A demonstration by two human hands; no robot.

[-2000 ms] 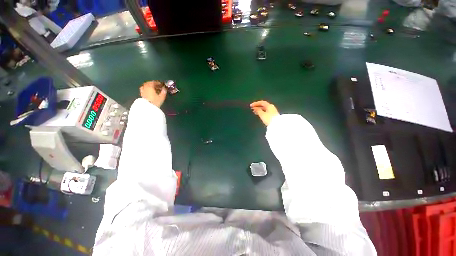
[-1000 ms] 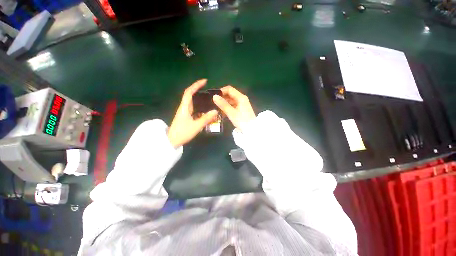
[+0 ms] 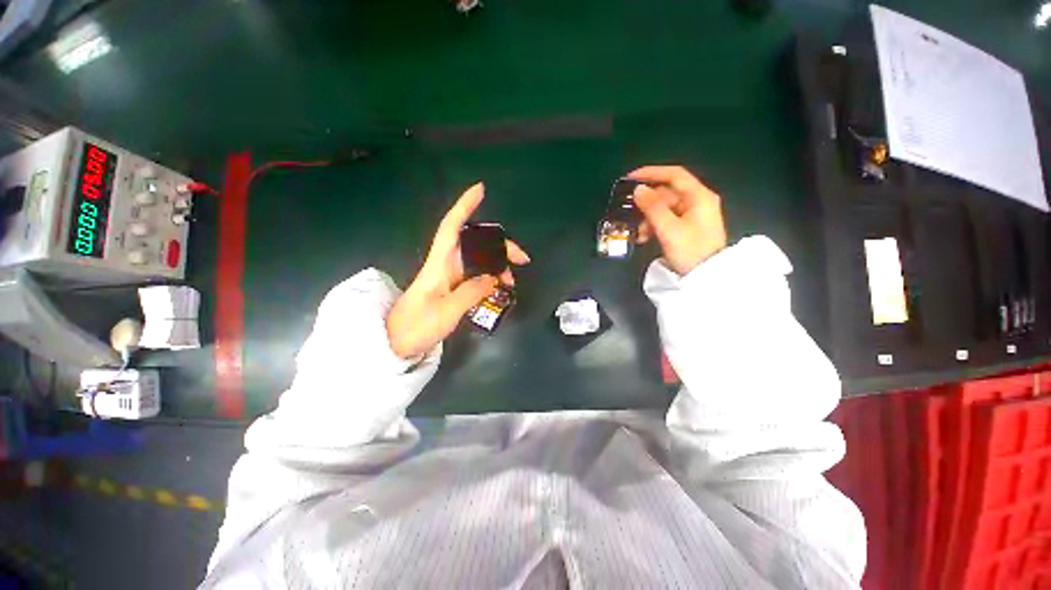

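Note:
My left hand [image 3: 432, 294] holds a smartwatch module [image 3: 484, 250] with a dark square face, an orange and silver inner part hanging at its lower edge. My right hand [image 3: 686, 219] holds a second module [image 3: 619, 219] by its dark upper part, between thumb and fingers, its orange and white part hanging below. The two modules are apart. A small clear, silvery square piece [image 3: 579, 316] lies on the green mat between my hands, nearer to me.
At left stand the power supply [image 3: 98, 207] with red and green digits and a white adapter block [image 3: 120, 393]. Red tape [image 3: 233, 288] and a red lead [image 3: 288, 165] lie beside it. At right are the black tray [image 3: 847, 231], a paper sheet [image 3: 962, 110] and red trays [image 3: 980, 461].
My hands, together around a dark module one second ago, are now apart. My right hand has moved right with one module. My left hand keeps the other. The view has shifted towards the near bench.

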